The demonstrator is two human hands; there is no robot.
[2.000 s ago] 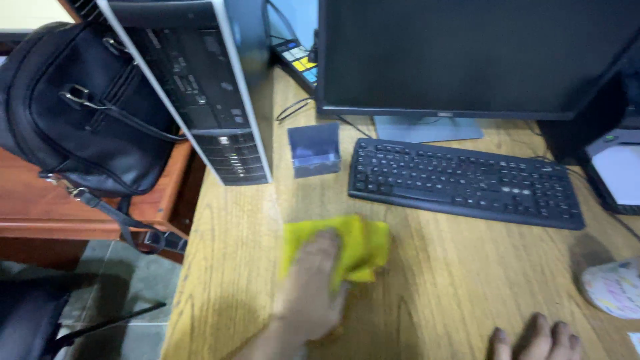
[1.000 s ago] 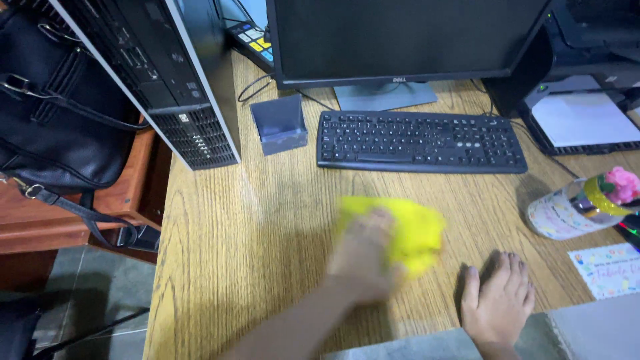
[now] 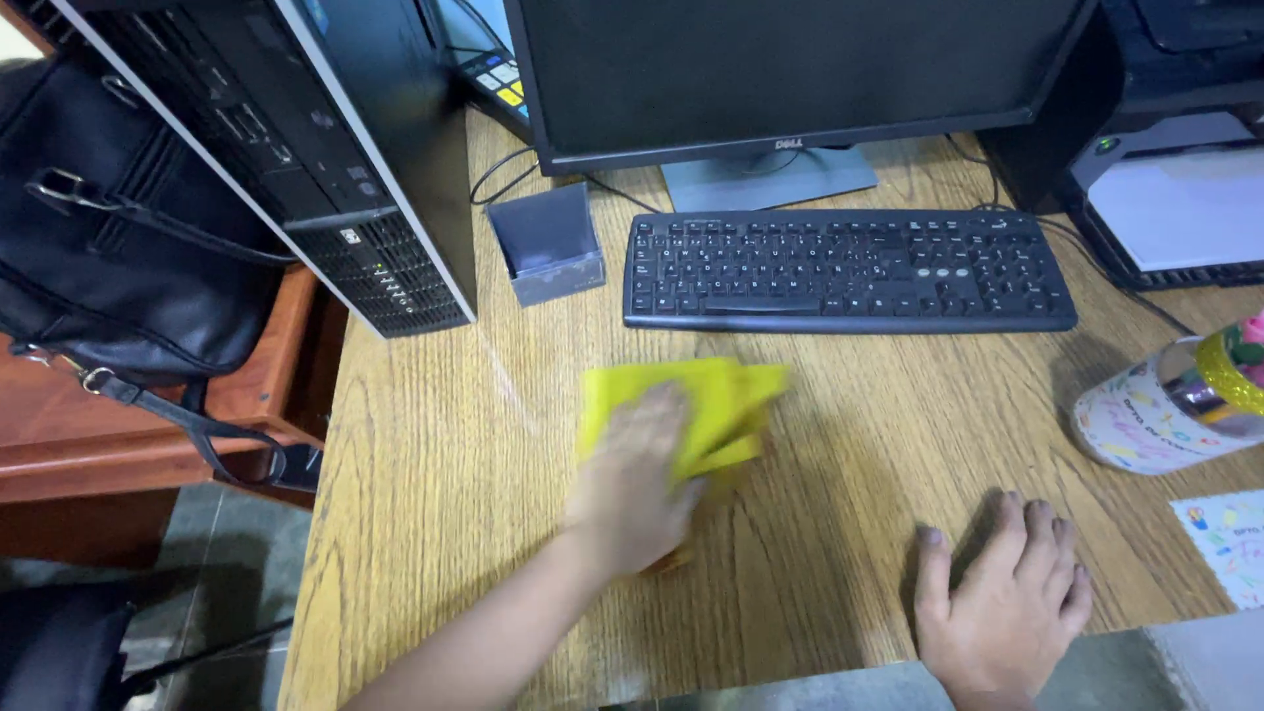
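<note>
My left hand, blurred, presses a folded yellow cloth onto the wooden desk, below the black keyboard. Its palm lies over the cloth's left part. My right hand rests palm down near the desk's front edge, fingers apart, holding nothing. A small dark clear-sided holder stands left of the keyboard. Behind the keyboard is a black Dell monitor on its stand.
An HP computer tower stands at the left, beside a black handbag. At the right are a decorated pen jar, a printed card and a printer with paper. Thin cables lie behind the keyboard.
Since one second ago, my left hand and the cloth have moved left across the desk. My right hand remains near the front edge. The view has shifted over these frames.
</note>
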